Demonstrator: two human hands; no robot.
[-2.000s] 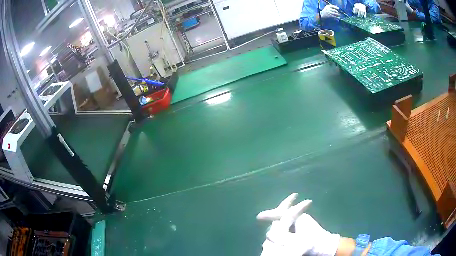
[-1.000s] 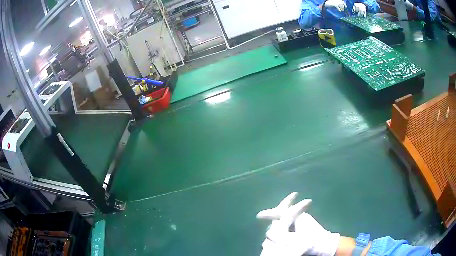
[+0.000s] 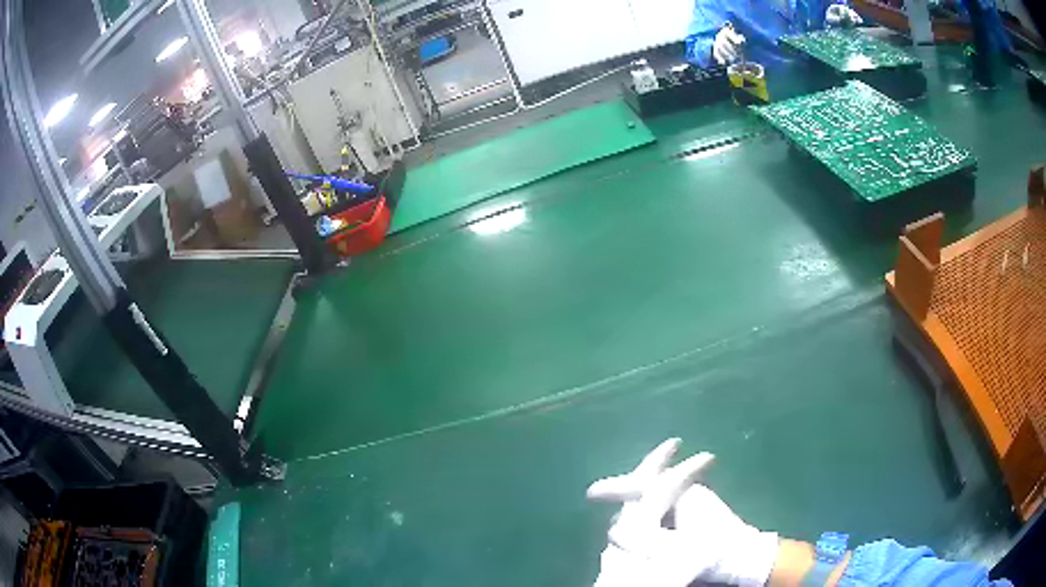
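Note:
My right hand (image 3: 717, 539), in a white glove with a blue sleeve behind it, is low over the green bench (image 3: 505, 333) at the bottom right of centre. White gloved fingers point up and left, spread apart, and no object shows in them. More white glove lies against it at the bottom edge; whether that is my left hand is unclear. An orange ridged tray (image 3: 996, 310) with raised corner blocks is at the right edge. A green circuit board (image 3: 868, 140), silvery traces up, rests on a dark support further back.
Another board (image 3: 851, 49) lies beyond, near a person's blue sleeves and white gloves. A black parts tray (image 3: 686, 89), yellow roll (image 3: 748, 83), green mat (image 3: 522, 166) and red tool box (image 3: 360, 226) line the far side. A black crate (image 3: 172, 539) is lower left, below an aluminium frame.
The other person's gloved hands at the top have moved apart and off the far board, one to beside the yellow roll. My hand has barely moved.

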